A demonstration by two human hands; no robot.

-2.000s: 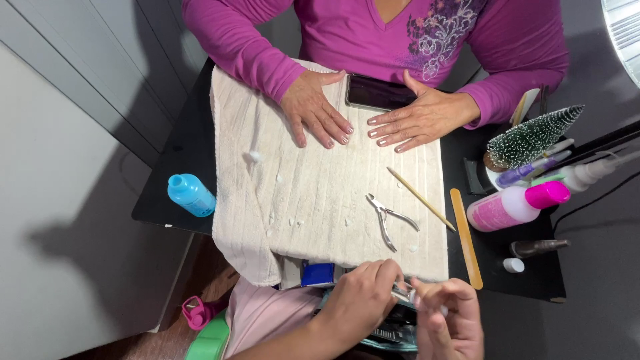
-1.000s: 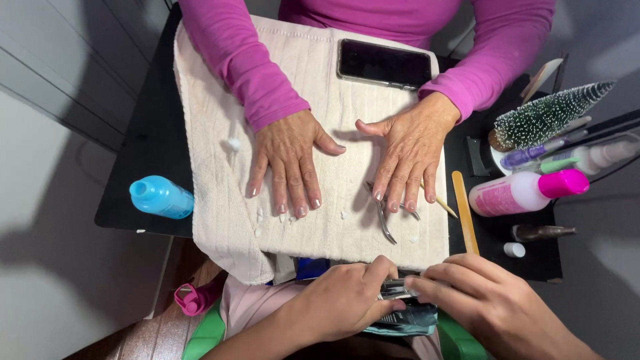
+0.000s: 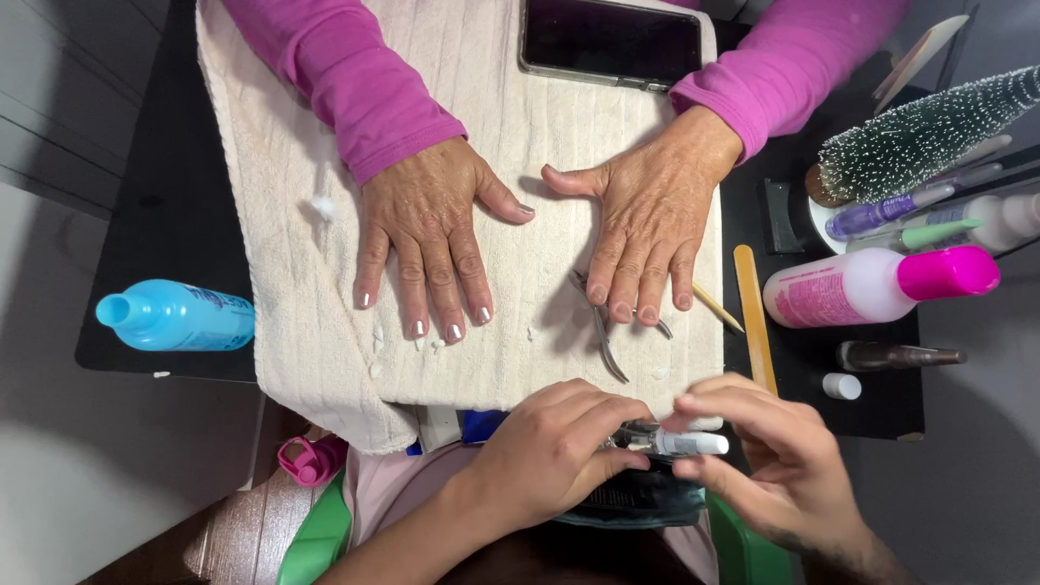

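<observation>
My left hand grips a small clear bottle with a white cap, which looks like nail polish, held sideways over a dark pouch. Beside the cap is my right hand, thumb and fingers apart around its end; whether they touch it I cannot tell. Another person's hands lie palms down on a cream towel, some nails with a silvery shine. Metal cuticle nippers lie partly under that person's fingers, near a wooden stick.
A blue bottle stands at left. At right are an orange nail file, a pink-capped bottle, a dark polish bottle, a small white cap and a small artificial tree. A phone lies on the towel.
The other person's hands have moved down the towel from beside the phone, partly over the nippers. The white-capped bottle now shows between my hands. The view has moved closer.
</observation>
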